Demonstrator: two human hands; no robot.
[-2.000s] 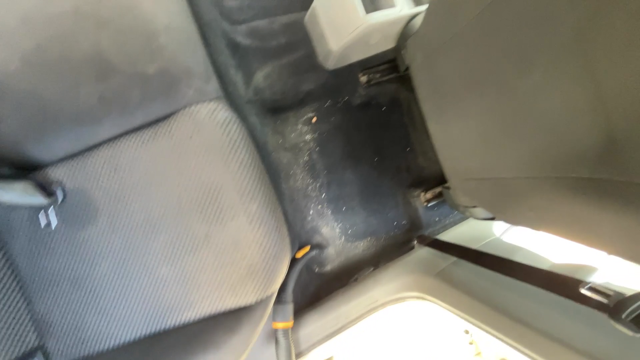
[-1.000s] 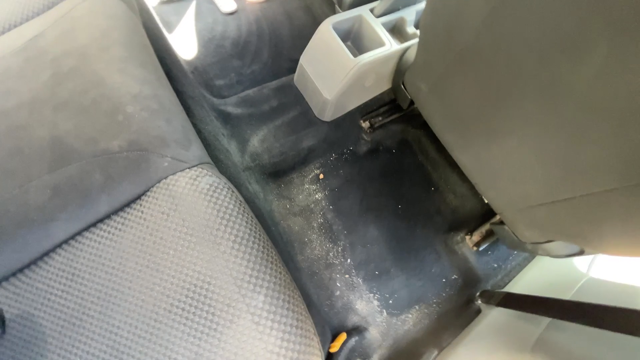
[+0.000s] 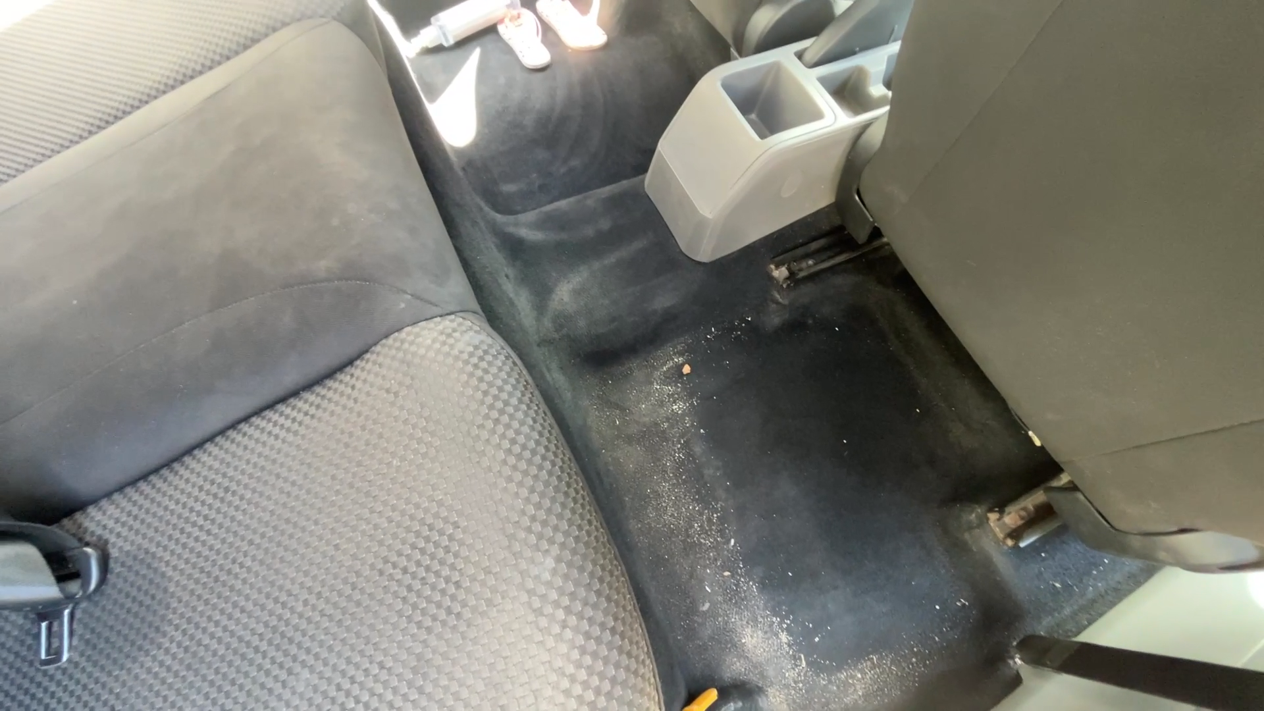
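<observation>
Neither of my hands shows in the head view. At the bottom edge, the end of a dark tool with an orange part pokes in beside the rear seat cushion; what holds it is out of frame. Sandy debris is scattered over the dark carpeted car floor, thickest along the side near the cushion and toward the bottom. A small orange-brown crumb lies in the upper part of this debris.
A grey centre console and a front seat back border the floor. Rusty seat rails stick out beneath the seat. A seat belt strap crosses at lower right, a buckle rests at left, and small sandals lie on the far floor.
The view has shifted and turned, bringing in the far floor and sandals. The black tube with orange bands, seen at the bottom two seconds ago, now shows only its orange-marked end.
</observation>
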